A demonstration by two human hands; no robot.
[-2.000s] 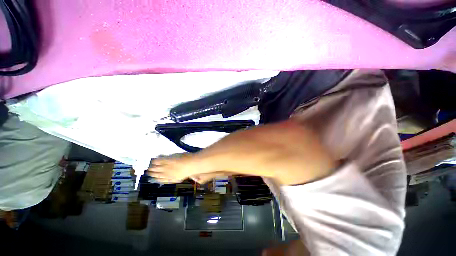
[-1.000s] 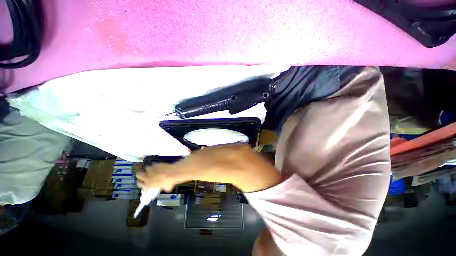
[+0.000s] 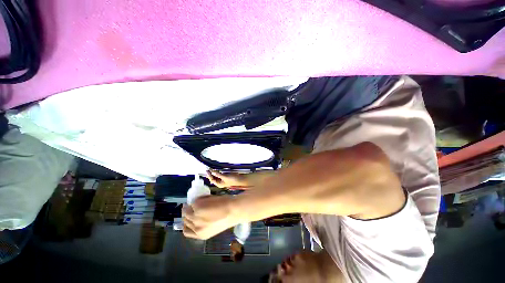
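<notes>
Neither of my hands is in view. The picture is upside down. Nearest me is a pink surface (image 3: pixel 221 41), with black loops (image 3: pixel 26 47) at the left and a thick black part (image 3: pixel 462 34) at the upper right. Beyond it, a black square frame (image 3: pixel 274 145) with a round opening lies by a white sheet (image 3: pixel 111 121). A black corded tool (image 3: pixel 238 115) lies beside the frame. Another person's hand (image 3: pixel 207 216) holds a white bottle (image 3: pixel 197 190), nozzle toward the frame. That person's other hand (image 3: pixel 224 178) is at the frame's edge.
The person in a pale shirt (image 3: pixel 387 237) is at the right, face partly in view at the bottom. Another person's light clothing (image 3: pixel 33 171) is at the left. Stacked cartons (image 3: pixel 111 199), a fan (image 3: pixel 16 243) and a distant person (image 3: pixel 238 249) show behind.
The other person's bottle hand has moved right, and the nozzle has turned from pointing away to toward the frame. Their second hand now shows at the frame. A distant person has come into view.
</notes>
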